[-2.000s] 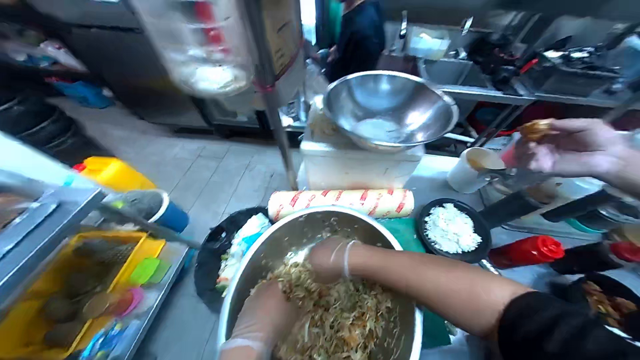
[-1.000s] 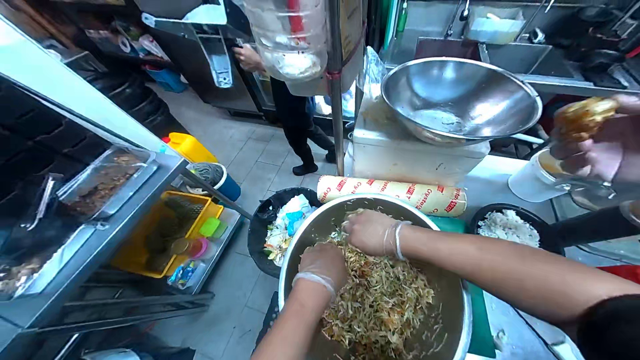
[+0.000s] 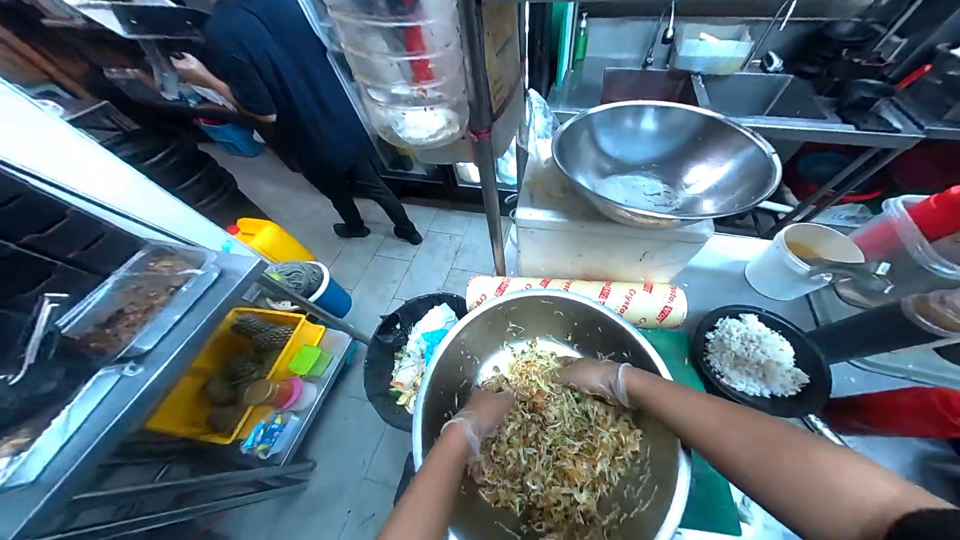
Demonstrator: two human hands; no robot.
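A large metal bowl [image 3: 435,397] holds a heap of shredded vegetable mix [image 3: 562,450]. My left hand [image 3: 484,416], in a clear plastic glove, reaches into the left side of the heap, with its fingertips buried in the shreds. On the upper right side of the heap, my right hand [image 3: 596,377], gloved the same way, is also sunk partly into the mix. The buried fingers of both hands are hidden, so their grip does not show. The bowl overlaps a green cutting board [image 3: 705,487] on the worktop.
A cling wrap roll [image 3: 577,296] lies behind the bowl, before a white box [image 3: 607,247] bearing an empty steel bowl [image 3: 667,161]. Rice in a black bowl [image 3: 821,375] stands right. A lined bin [image 3: 382,382] is left. A person [image 3: 292,90] stands at the back left.
The person at the back left shows much more fully than before. Another hand holding a piece of food at the right is out of view. Both my hands remain in the mix.
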